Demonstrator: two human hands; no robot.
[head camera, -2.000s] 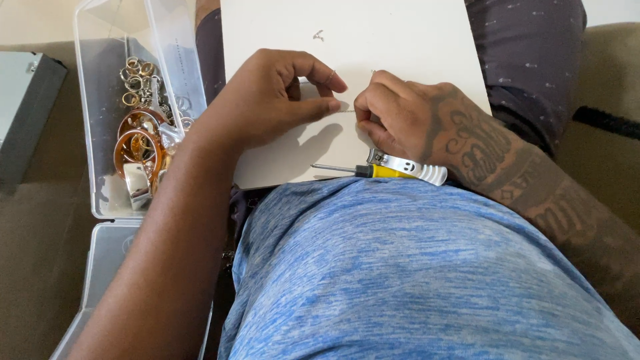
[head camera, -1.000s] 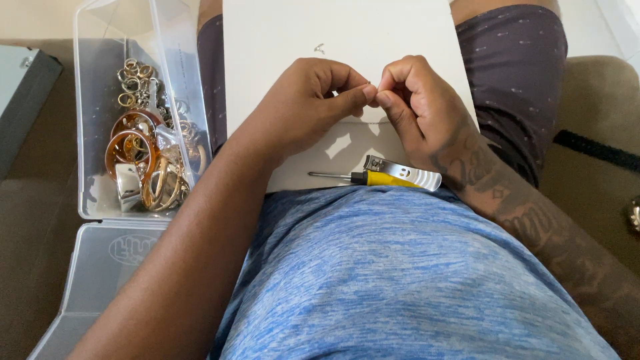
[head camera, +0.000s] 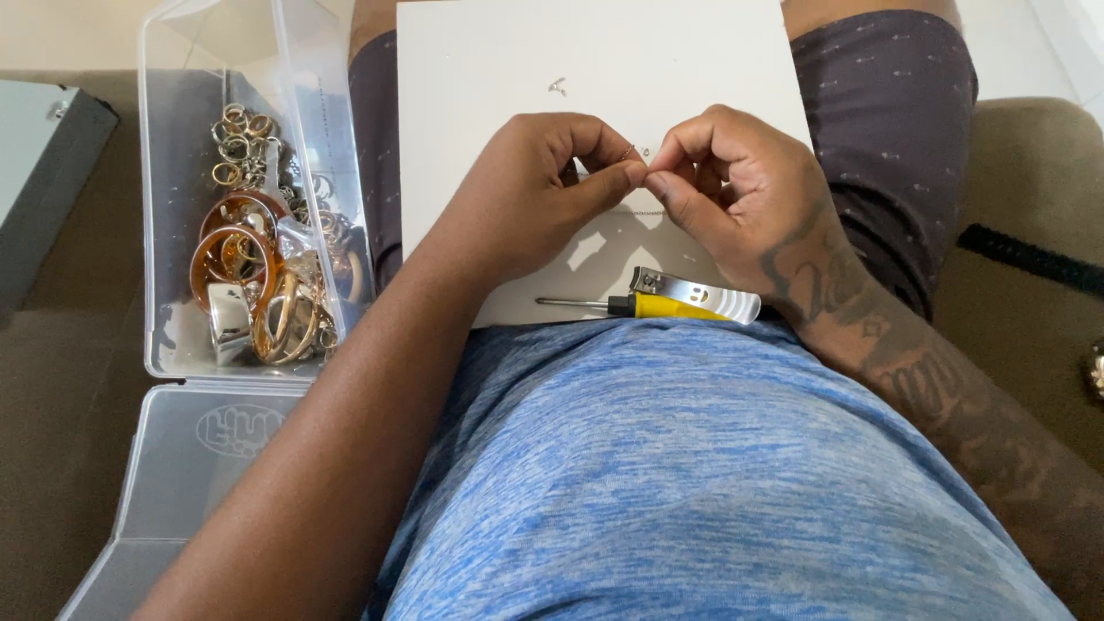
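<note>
My left hand (head camera: 561, 185) and my right hand (head camera: 733, 185) meet fingertip to fingertip above a white board (head camera: 483, 52) on my lap. The left thumb and forefinger pinch a thin chain (head camera: 630, 151); part of a fine chain (head camera: 642, 212) shows below, against the board. What the right fingertips pinch is too small to tell. A tiny metal piece (head camera: 645, 151) shows just beyond the fingertips, and a small silvery piece (head camera: 557, 86) lies farther up the board. Near my shirt, a nail clipper (head camera: 703, 293) rests against a small screwdriver (head camera: 664, 306) with a yellow handle.
At the left stands an open clear plastic box (head camera: 155, 259) holding rings, amber-coloured bangles (head camera: 203, 267) and other jewellery, its lid (head camera: 164, 483) folded toward me. A grey box (head camera: 52, 164) is at the far left. A black strip (head camera: 1035, 254) lies on the brown seat at the right.
Two seconds ago my hands were apart over the board; by one second ago their fingertips had come together, and they remain so. The clipper and screwdriver still lie together near my shirt.
</note>
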